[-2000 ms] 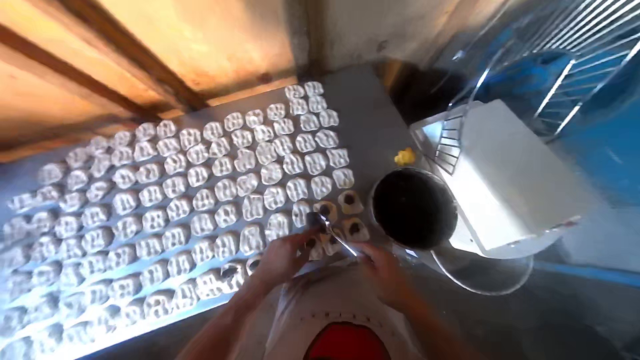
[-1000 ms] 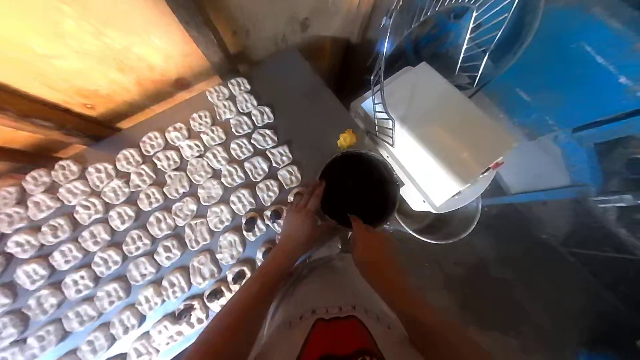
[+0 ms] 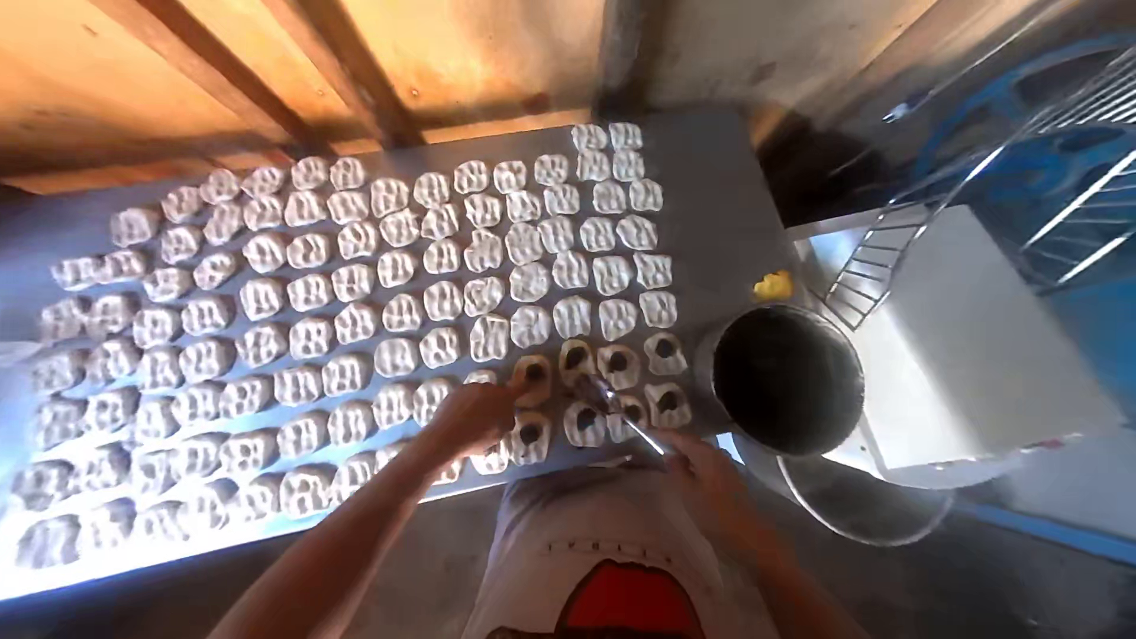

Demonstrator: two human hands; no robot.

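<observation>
My right hand (image 3: 697,457) grips the handle of a metal spoon (image 3: 643,433), whose bowl is over the dough pieces near the table's front edge. My left hand (image 3: 479,413) reaches a finger onto a piece with dark filling (image 3: 533,374); whether it holds anything is hidden. Several pieces around the spoon bear dark dabs of filling. Rows of plain pale dough pieces (image 3: 352,284) cover much of the table to the left. Right of the filled pieces stands a round metal pot (image 3: 788,380), dark inside.
A yellow lump (image 3: 773,285) lies behind the pot on the grey table (image 3: 710,195). At right are a white box (image 3: 985,355), a wire rack (image 3: 874,266) and a clear round container (image 3: 874,506). A wooden wall (image 3: 497,62) runs along the back.
Both hands were at the pot one second ago; they are now left of it, over the dough pieces. The view has turned back leftward.
</observation>
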